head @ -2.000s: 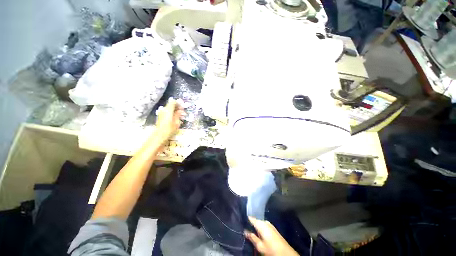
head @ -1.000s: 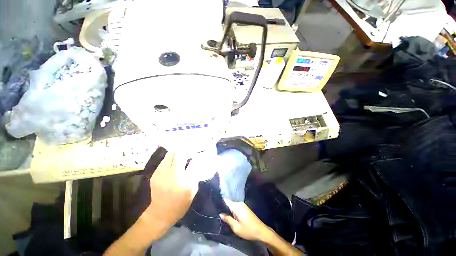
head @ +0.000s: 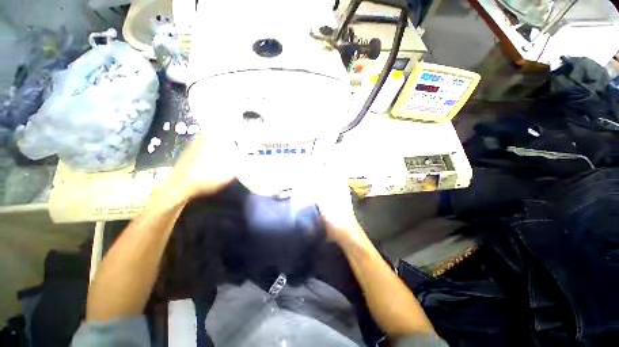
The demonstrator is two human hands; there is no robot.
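Note:
Dark denim jeans [head: 258, 247] lie under the off-white sewing machine head [head: 271, 101], with pale blue-white cloth [head: 268, 211] showing at the needle area in bright glare. My left hand [head: 193, 169] is on the left edge of the denim beside the machine head, washed out by light. My right hand [head: 334, 209] is on the right edge of the denim, also overexposed. Both hands hold the denim; the fingertips and the needle are hidden in the glare. Small white pieces [head: 180, 127] lie loose on the dark patch of table left of the head.
A tied translucent bag of small pieces [head: 102, 108] stands left of the machine. A dark angled bar [head: 380, 88] and a control panel with red digits [head: 436, 93] are at the right. Dark jeans are heaped [head: 543, 237] at the far right. A beige bin [head: 34, 251] is at the left.
My left hand went from the table's small white pieces to the denim at the machine. My right hand moved up beside the needle area. The denim came up under the head, and the view shifted right.

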